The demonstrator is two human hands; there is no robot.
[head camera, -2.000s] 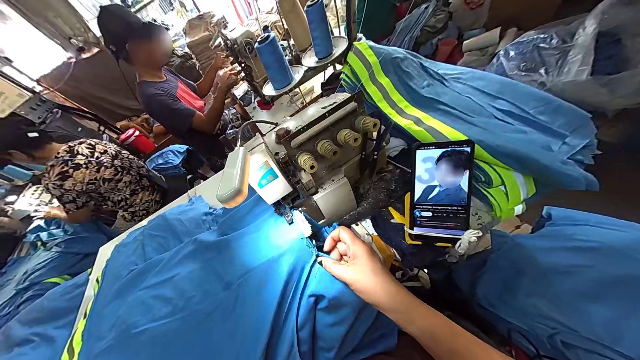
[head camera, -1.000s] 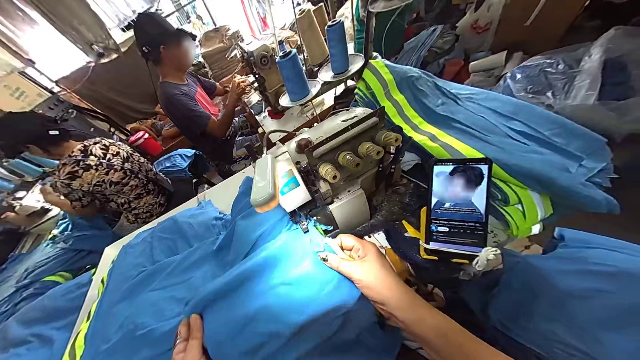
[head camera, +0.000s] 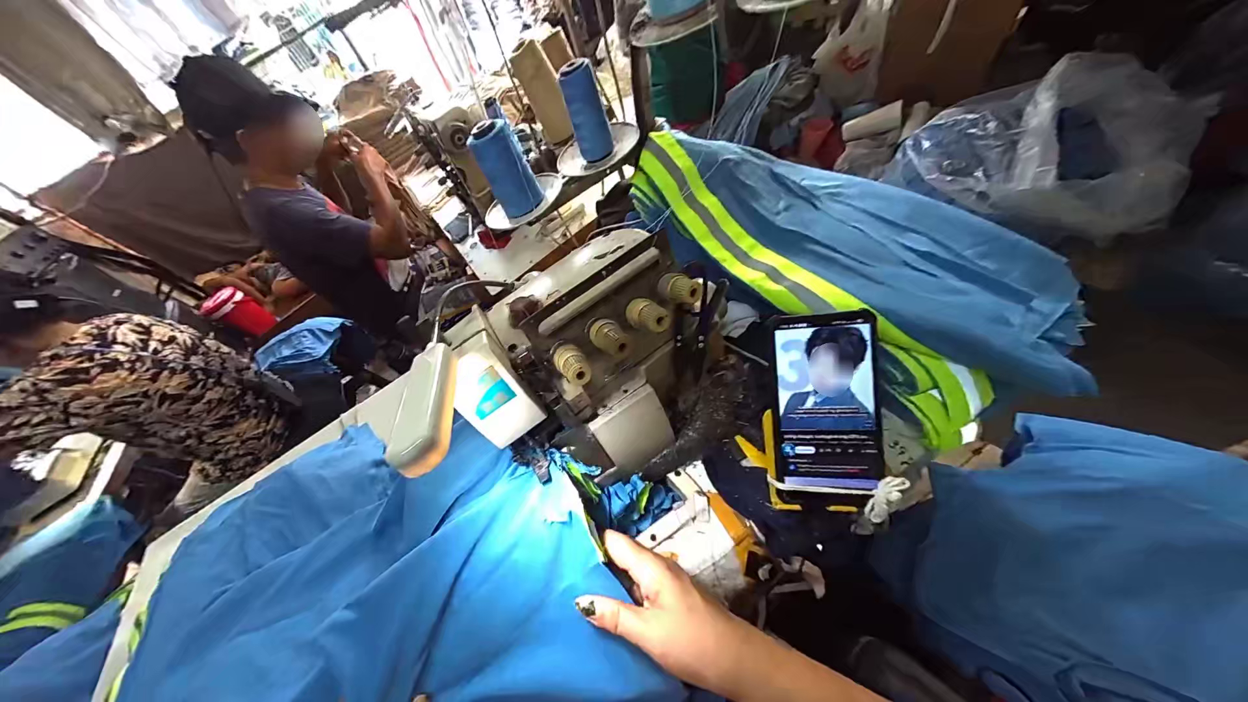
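My right hand (head camera: 663, 604) grips the edge of a blue fabric piece (head camera: 468, 575), thumb on top, just in front of an overlock sewing machine (head camera: 604, 331). The fabric spreads over the table to the left, and its edge runs back under the machine's presser foot area, lit by a lamp (head camera: 424, 409). A trimmed blue scrap heap (head camera: 634, 499) lies beside the needle area. My left hand is not plainly seen; only a tiny bit of what may be a fingertip shows at the bottom edge.
A phone (head camera: 827, 409) stands on a yellow holder right of the machine. Behind it lies blue fabric with reflective tape (head camera: 877, 234); more blue fabric (head camera: 1092, 556) is at right. Thread cones (head camera: 504, 168) stand behind. Two people (head camera: 312, 205) work at the left.
My right hand has come nearer along the fabric edge, away from the needle area. My left hand, on the fabric a second ago, has dropped almost wholly out of view.
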